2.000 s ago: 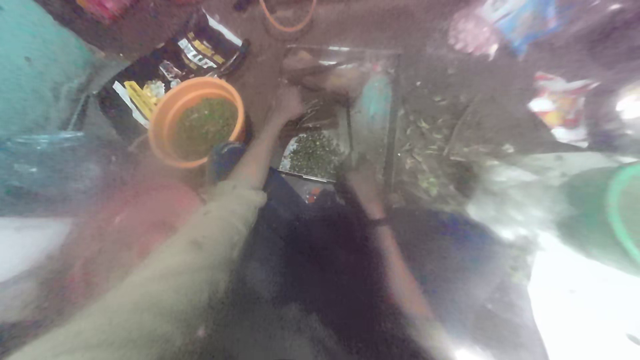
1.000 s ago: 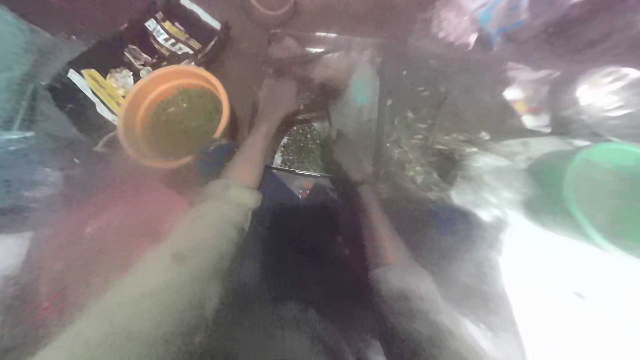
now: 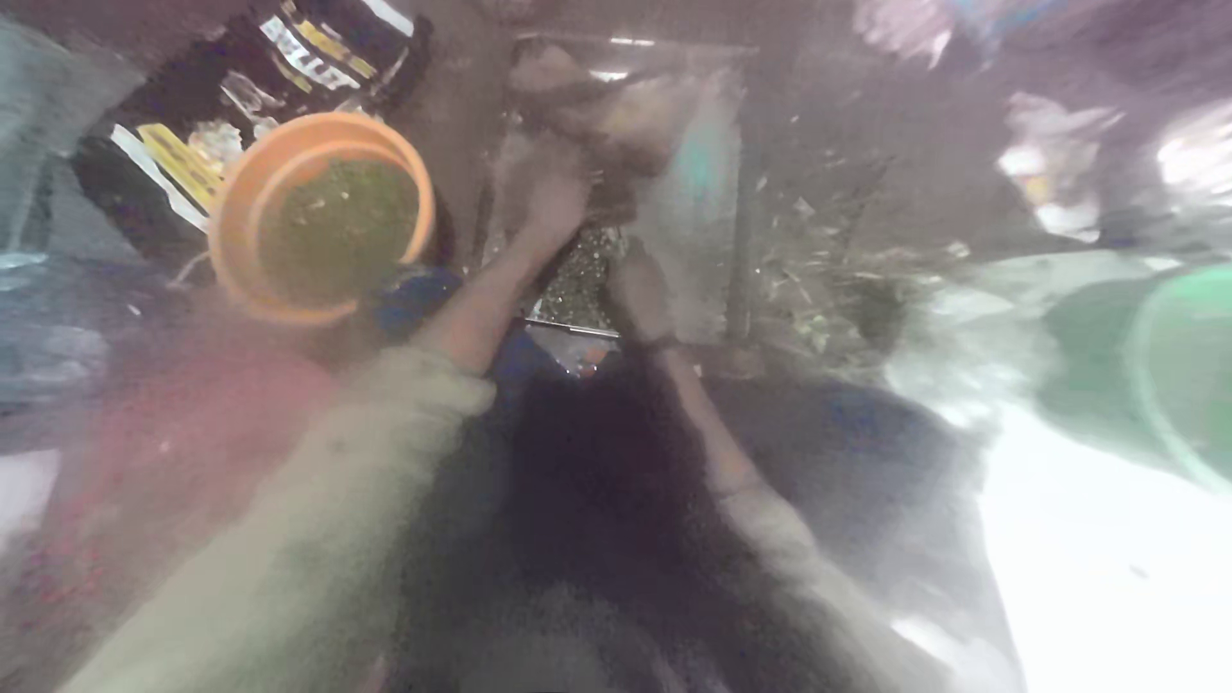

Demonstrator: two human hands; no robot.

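Note:
My left hand (image 3: 558, 197) is over the left part of a shallow tray (image 3: 741, 279), its fingers blurred and pointing forward. My right hand (image 3: 640, 289) is low in the same tray, beside a heap of small greenish chopped bits (image 3: 577, 279). Whether either hand holds anything is not clear. Farther back in the tray are blurred brownish items (image 3: 640, 115) and a clear plastic bag with a teal patch (image 3: 701, 159). To the left stands an orange plastic tub (image 3: 231, 231) with green-brown matter (image 3: 337, 226) in it.
A black printed sack (image 3: 125, 202) lies behind and left of the tub. Scattered plant scraps (image 3: 818, 308) lie right of the tray. A green round container (image 3: 1088, 337) stands at the far right, near pale plastic sheeting (image 3: 948, 337). A crumpled packet (image 3: 1054, 173) lies behind it.
My left hand stays over the tray's left side and my right hand near its front. The view has shifted slightly; no other change is plain.

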